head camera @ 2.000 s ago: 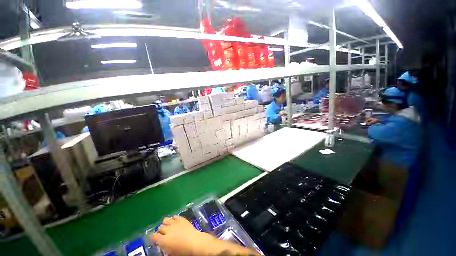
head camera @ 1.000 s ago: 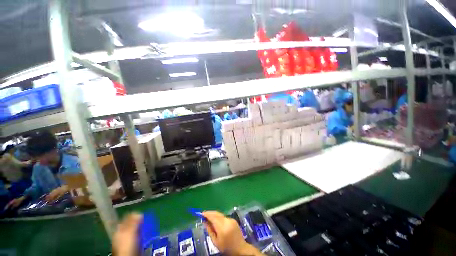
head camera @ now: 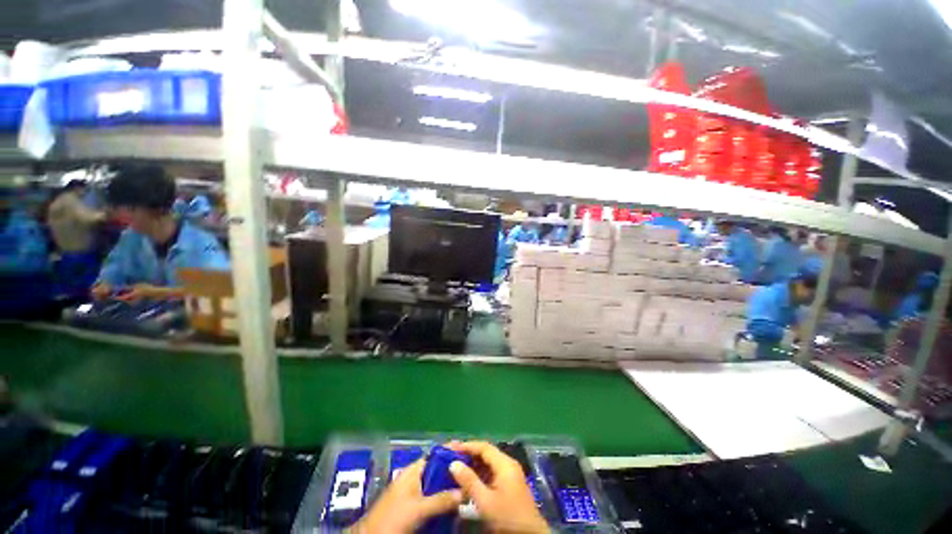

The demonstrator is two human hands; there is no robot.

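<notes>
My left hand (head camera: pixel 409 503) and my right hand (head camera: pixel 503 490) are together over the clear tray (head camera: pixel 332 451), both gripping a blue phone piece (head camera: pixel 443 471) held upright between them. Whether it is one part or a cover on a handset cannot be told. In the tray, a phone back with a white label (head camera: pixel 350 485) lies at the left. A keypad phone (head camera: pixel 572 490) with a dark screen and blue keys lies at the right. The hands hide the middle of the tray.
Black parts trays (head camera: pixel 198 475) with blue covers (head camera: pixel 78 475) lie left; another black tray (head camera: pixel 710 501) lies right. A green conveyor (head camera: pixel 470 402) runs behind. A shelf post (head camera: pixel 251 240) rises front left. Beyond are a monitor (head camera: pixel 443 246), white boxes (head camera: pixel 626 302) and a seated person (head camera: pixel 157 250).
The view has swung left, showing the left black trays. My hands, apart a second ago with a blue piece each, are now together on a blue piece over the clear tray.
</notes>
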